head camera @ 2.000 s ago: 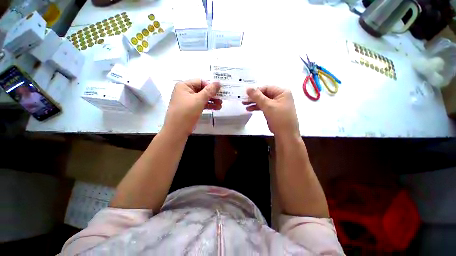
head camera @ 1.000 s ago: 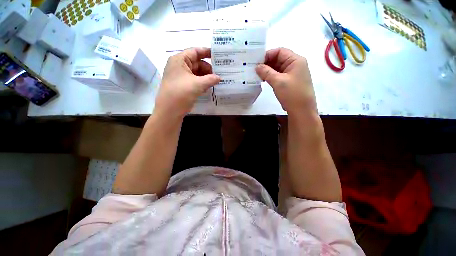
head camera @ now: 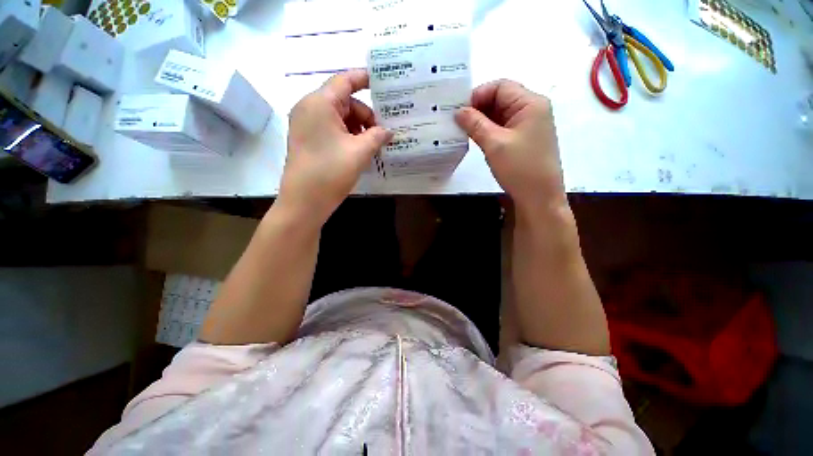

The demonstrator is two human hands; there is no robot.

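Note:
A column of white product boxes [head camera: 419, 78] with small black text, barcodes and black dots on their faces stands in front of me. My left hand [head camera: 328, 134] is at its left side, thumb on the printed face near the front end. My right hand [head camera: 515, 134] is at its right side, thumb and finger on the edge. Both hands grip it between them. Whether a thin label lies on the nearest printed face cannot be told. The fingers behind the boxes are partly hidden.
More white boxes [head camera: 175, 122] stand at left by a lit smartphone [head camera: 43, 142]. Gold seal stickers [head camera: 120, 12] lie behind them. Pliers [head camera: 621, 55] and another gold sticker sheet [head camera: 738, 31] lie at right. An open carton [head camera: 192, 240] is below left, a red stool [head camera: 704, 343] below right.
The view has shifted down and slightly left, so bench items sit higher in it. Earlier the hands held a printed label strip over the bench; now they are at the sides of the box column.

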